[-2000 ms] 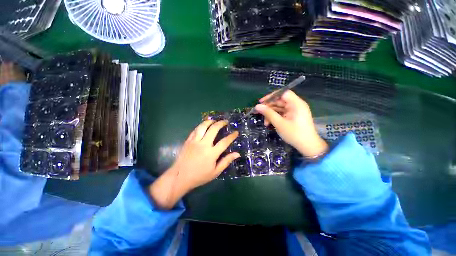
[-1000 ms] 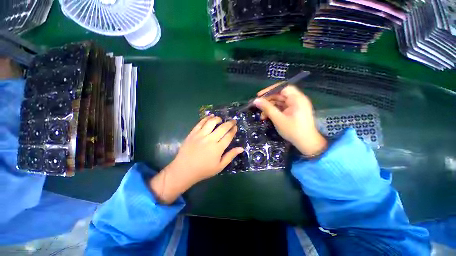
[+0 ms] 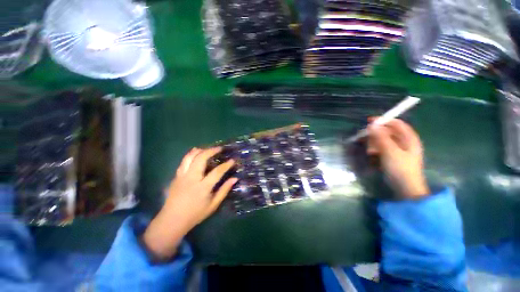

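The blister tray [image 3: 276, 166] of round black parts lies tilted on the dark green mat. My left hand [image 3: 196, 191] rests on the tray's left end, fingers spread over its edge. My right hand [image 3: 399, 151] is to the right of the tray and holds the tweezers [image 3: 393, 114], which look white with glare. Their tip points left, off the tray. The frame is blurred, so I cannot tell whether the tip carries anything. A pale, glaring patch between the tray and my right hand may be the release liner sheet [image 3: 336, 171].
A left tray stack [image 3: 48, 157] leans beside my left hand. The white desk fan [image 3: 97, 40] is at the rear left. Rear tray stacks [image 3: 251, 37] and pale tray stacks [image 3: 456, 51] stand behind. Dark sticker sheets [image 3: 319, 102] lie behind the tray.
My right hand has moved right with the tweezers, off the tray. The tray now shows more fully and is turned, its right end higher. My left hand has shifted left. The whole view has shifted and blurred.
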